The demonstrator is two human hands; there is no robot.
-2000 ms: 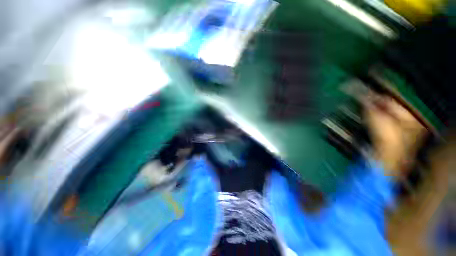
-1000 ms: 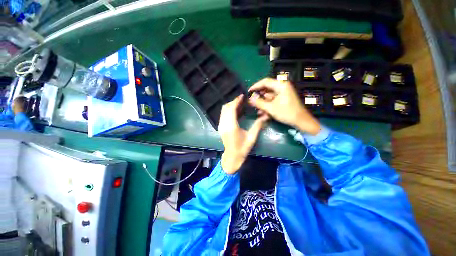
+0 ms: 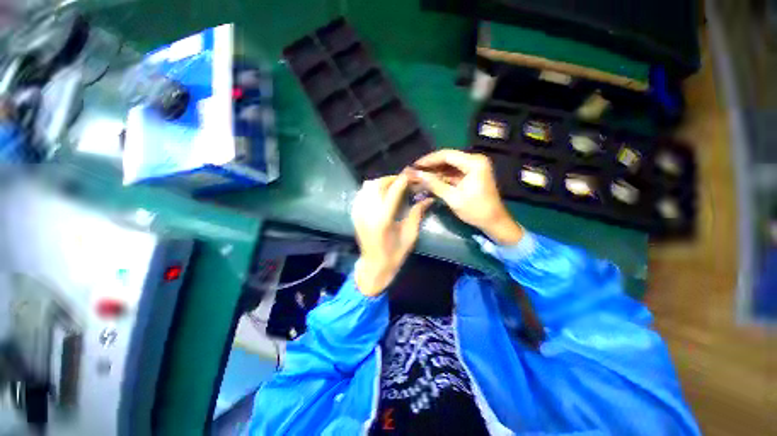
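Note:
My left hand (image 3: 385, 223) and my right hand (image 3: 467, 189) meet at the fingertips, low in the middle of the view. They pinch a small dark part (image 3: 418, 195), mostly hidden by the fingers and blurred. The narrow black tray (image 3: 365, 98) lies slanted just beyond my hands, and its visible pockets look empty. The wider black tray (image 3: 558, 157) lies to the right of my right hand, with two rows of pockets holding several small modules (image 3: 534, 176) with silver or gold faces.
A blue box (image 3: 204, 115) stands at left, with a bottle on it. A white machine (image 3: 85, 255) with red buttons is at lower left. A green-topped block (image 3: 566, 55) and dark stacked trays (image 3: 622, 25) are at the far right, beyond the wider tray. Wood-coloured surface (image 3: 716, 281) at right.
The view has shifted and blurred slightly. My hands stay together with fingertips meeting, and the fingers have closed in more over the small part.

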